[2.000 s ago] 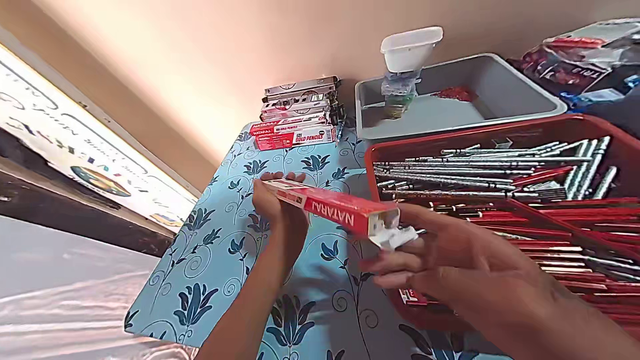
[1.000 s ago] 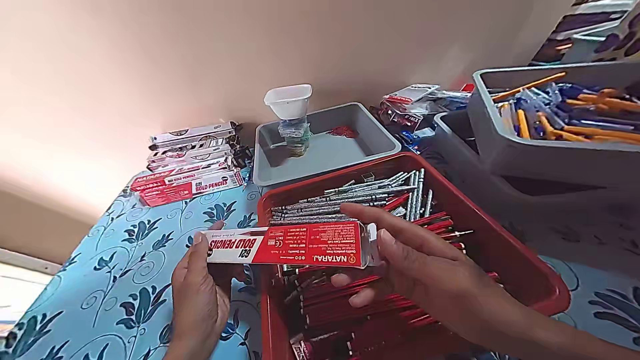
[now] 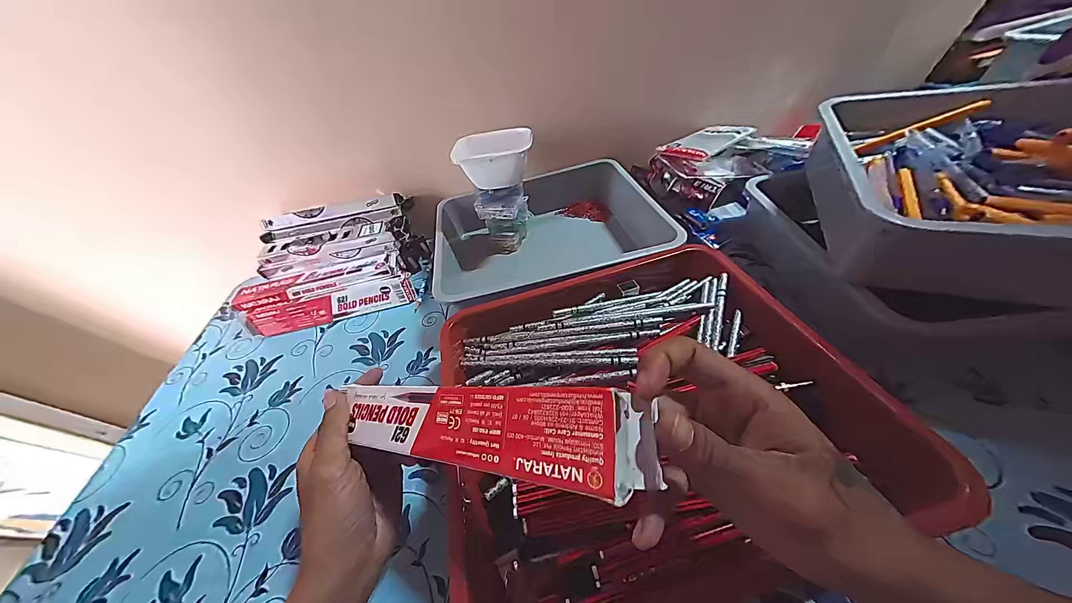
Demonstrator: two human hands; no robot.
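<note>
A red and white Nataraj pencil box (image 3: 502, 435) lies across the middle of the view, over a red plastic tray (image 3: 837, 402). My left hand (image 3: 343, 494) grips its left end. At the right end, the fingers of my right hand (image 3: 720, 435) hold the white end flap, which sticks out from the carton. Silver-patterned pencils (image 3: 578, 335) lie in the upper part of the tray, red and black pencils (image 3: 620, 519) below them. Whether pencils are inside the box cannot be seen.
Stacked pencil boxes (image 3: 327, 268) stand at the back left on a blue floral cloth (image 3: 209, 435). Behind the red tray, a grey tray (image 3: 553, 260) holds small stacked containers with a white tub (image 3: 492, 157) on top. A grey bin (image 3: 946, 243) of pens and plastic packets (image 3: 703, 163) are at the right.
The view has swung to the right since two seconds ago, bringing the pen bin into sight. The box has turned, so its printed broad side now faces me; both hands still hold it.
</note>
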